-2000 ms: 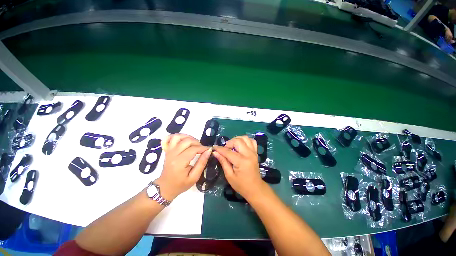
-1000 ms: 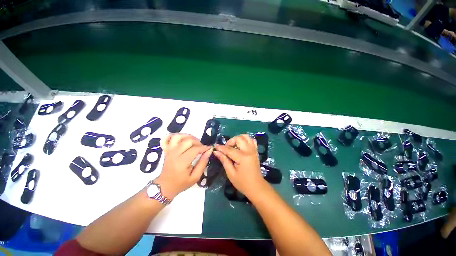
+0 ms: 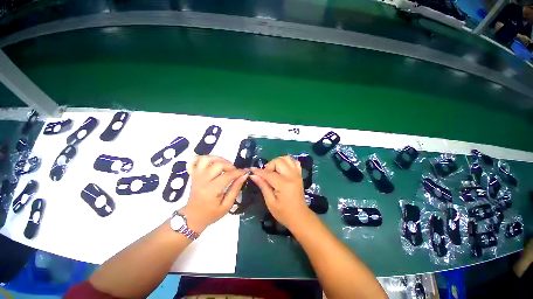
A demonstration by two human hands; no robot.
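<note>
My left hand [image 3: 214, 190] and my right hand [image 3: 283, 190] meet fingertip to fingertip over the edge of the white sheet [image 3: 146, 233]. Both pinch a tiny piece [image 3: 250, 171] between thumb and forefinger; what it is, is too small to tell. Directly below the fingers lies a black plastic part [image 3: 248, 201], partly hidden by the hands. Another black part [image 3: 245, 153] lies just beyond the fingertips. A silver wristwatch is on my left wrist.
Bare black parts [image 3: 137, 184] with pale round openings lie spread on the white sheet. Film-wrapped black parts [image 3: 361, 216] lie on the green bench, crowded at right. A green conveyor belt [image 3: 263, 82] runs behind. A person [image 3: 514, 26] is at the top right.
The hands stay in nearly the same place, with only slight fingertip movement. The black part below them shows at a slightly different angle. The person at the top right has moved a little.
</note>
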